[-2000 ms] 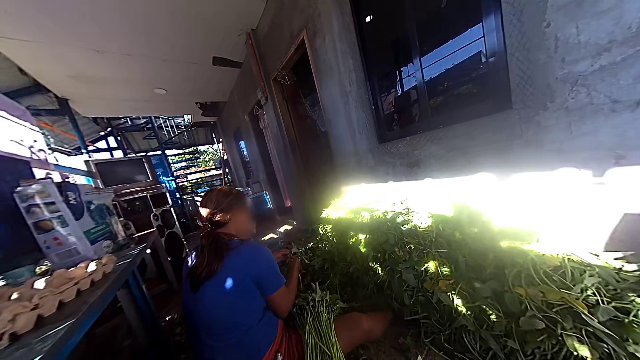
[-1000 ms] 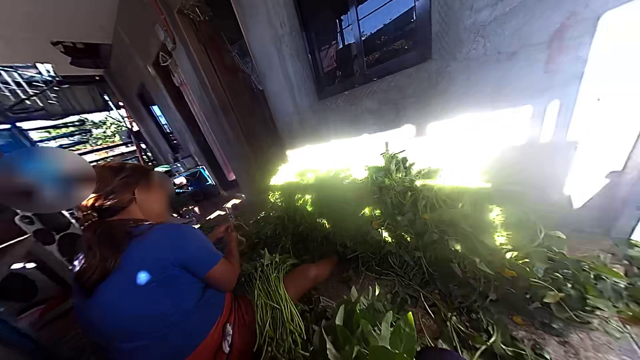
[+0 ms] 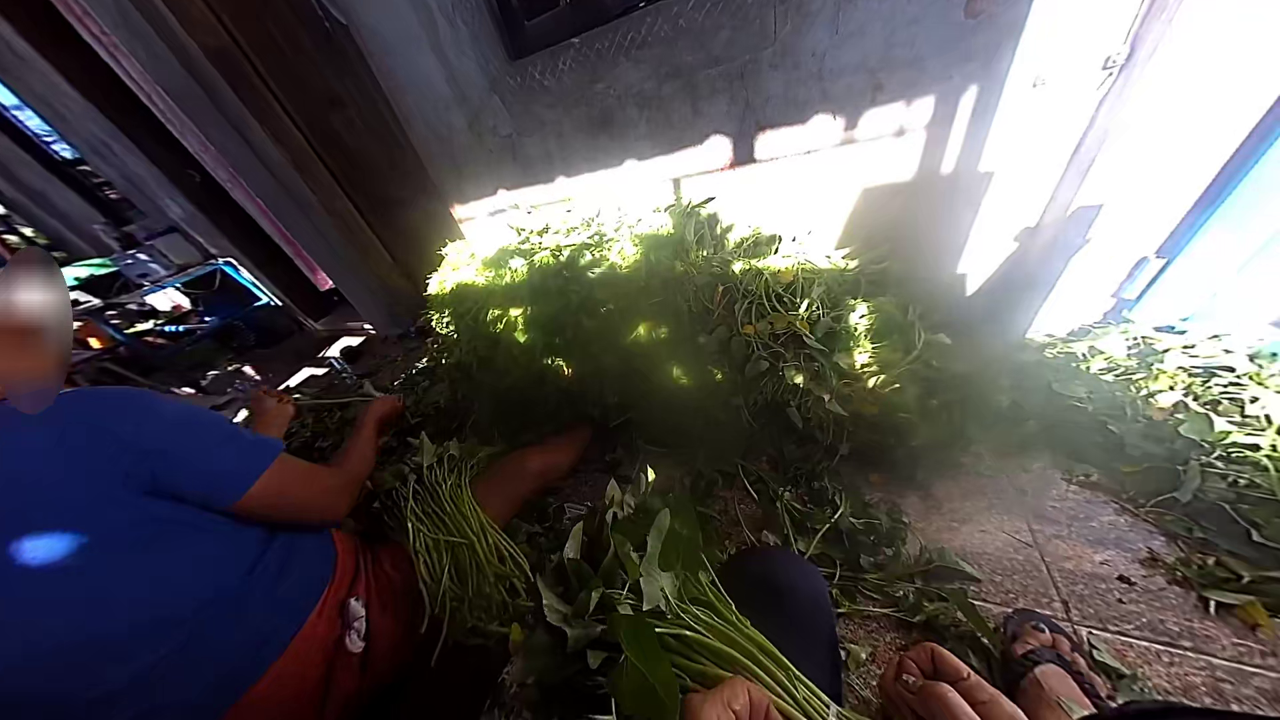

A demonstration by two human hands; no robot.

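A bundle of leafy green stems [image 3: 735,635] lies beside my dark-clad knee [image 3: 785,610], low in the view. At the bottom edge, my left hand [image 3: 732,700] is closed around these stems. To its right, my right hand [image 3: 940,685] is held near my sandalled foot [image 3: 1050,655] with its fingers curled; whether it holds anything cannot be told. Behind lies a large heap of leafy vines [image 3: 640,340], part sunlit, part in shadow.
A seated person in a blue shirt [image 3: 150,540] is close on the left, a stem between the hands and a bundle of stems [image 3: 460,550] on the lap. More cut greens [image 3: 1180,430] lie on the tiled floor [image 3: 1170,625] at right. A wall [image 3: 640,120] stands behind.
The view has swung down and to the right. Both my hands, not seen in the earlier frames, now show at the bottom edge.
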